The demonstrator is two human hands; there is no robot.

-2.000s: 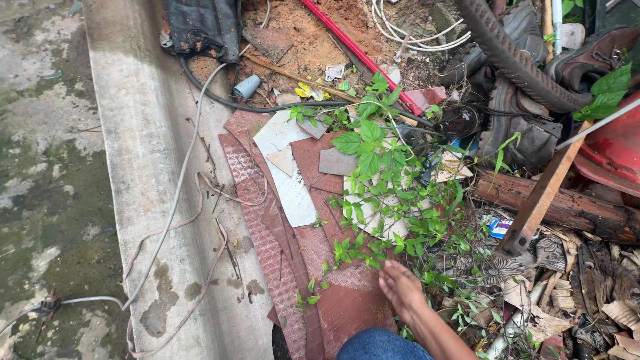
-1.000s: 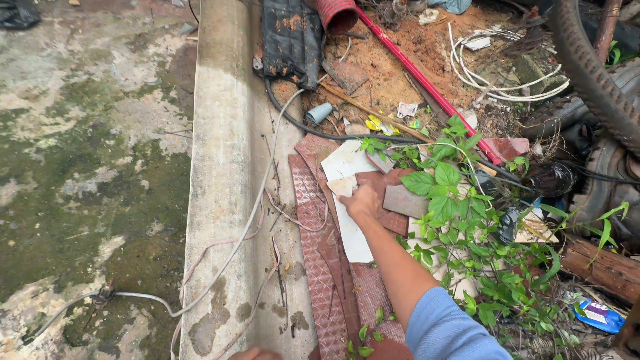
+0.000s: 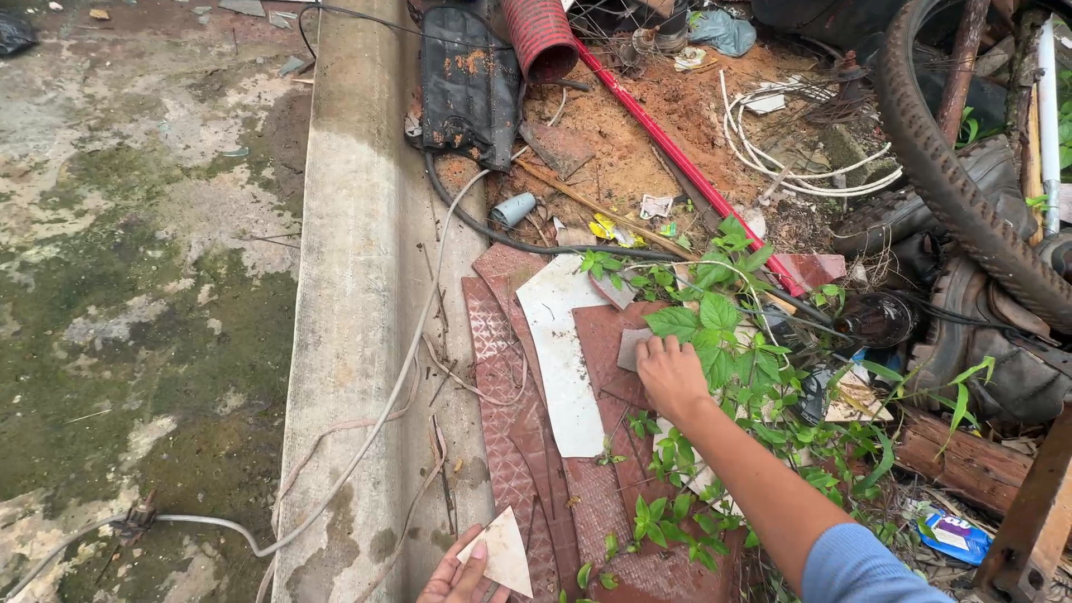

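Note:
At the bottom centre, my left hand [image 3: 465, 569] holds a small triangular white tile piece [image 3: 505, 553] between thumb and fingers. My right hand [image 3: 670, 377] reaches over the broken tiles, its fingers on a small grey tile piece [image 3: 631, 348]; whether they grip it or only touch it is hard to tell. A large angular white tile piece [image 3: 569, 360] lies left of that hand, on reddish-brown tiles [image 3: 502, 427], some with a patterned face. Green leafy stems [image 3: 718, 331] partly cover the tiles on the right.
A concrete ledge [image 3: 343, 251] with loose cable [image 3: 419, 322] runs along the left. Behind the tiles lie a black padded item [image 3: 469, 84], a red corrugated pipe [image 3: 540, 38] and a red pole [image 3: 670, 151]. At right are a bicycle tyre [image 3: 946, 159], old shoes and a brown glass bottle [image 3: 879, 320].
My right hand has moved from the small white triangular piece on the large white tile to the grey piece at its right. The triangular piece is now in my left hand.

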